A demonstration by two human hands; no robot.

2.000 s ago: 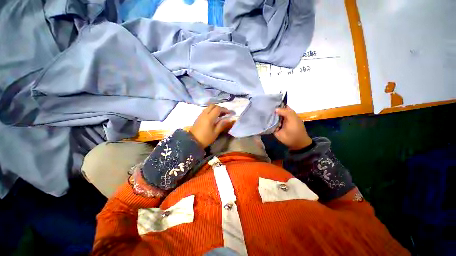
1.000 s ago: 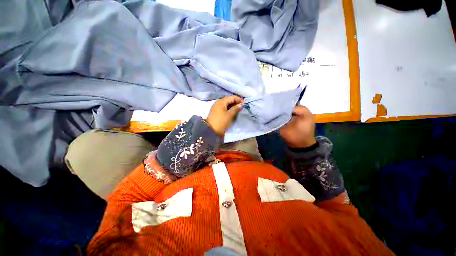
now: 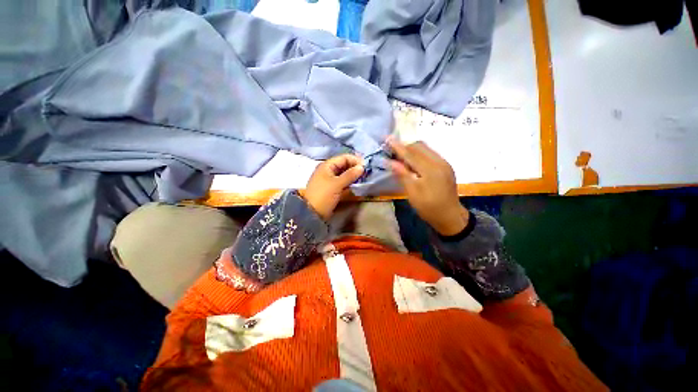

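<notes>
A grey-blue garment (image 3: 344,99) lies over the table edge, and a small part of it is bunched between my two hands. My left hand (image 3: 334,181) pinches the cloth between thumb and fingertips. My right hand (image 3: 428,181) is at the right side of the same bunch, fingers bent against the cloth. A small dark bit shows at the fingertips; I cannot tell if it is a tool tip or a shadow. The right palm is hidden.
A large heap of the same cloth (image 3: 153,84) hangs over the table edge at left. More grey-blue cloth (image 3: 436,53) lies at the top centre beside a blue plastic piece (image 3: 350,20). Black cloth (image 3: 635,9) lies at upper right. The white table (image 3: 505,142) has orange-brown tape.
My right hand has moved left to my left hand. The cloth piece that was spread between them is now bunched, and the dark pointed tip beside the right hand no longer shows there.
</notes>
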